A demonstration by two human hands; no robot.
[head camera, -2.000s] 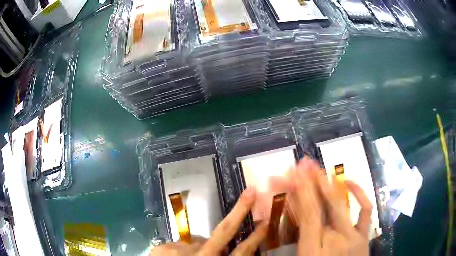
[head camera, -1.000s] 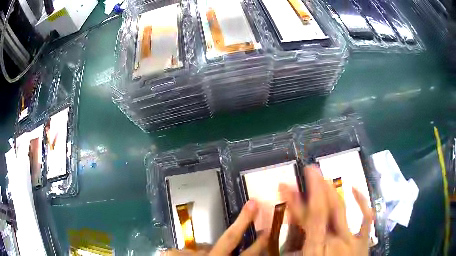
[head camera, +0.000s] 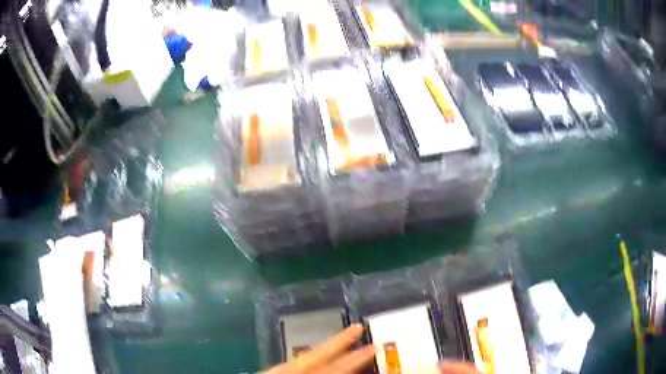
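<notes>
A clear blister tray lies at the bottom of the view, cut off by the lower edge. It holds LCD modules with silver-white backs and orange flex cables. My left hand is over the left module and the near edge of the middle module; its fingers reach right, and whether it holds anything is hidden. Only a small blurred part of my right hand shows at the bottom edge, beside the right module.
Stacked blister trays bearing modules stand behind the working tray. Another tray and long white sheets are at the left. Black-faced panels lie far right. A crumpled white wipe is beside the working tray; yellow tape is farther right.
The view has tilted up, so the trays sit lower in it and more of the stack shows. My right hand has moved down, mostly out of view, uncovering the right module's flex cable.
</notes>
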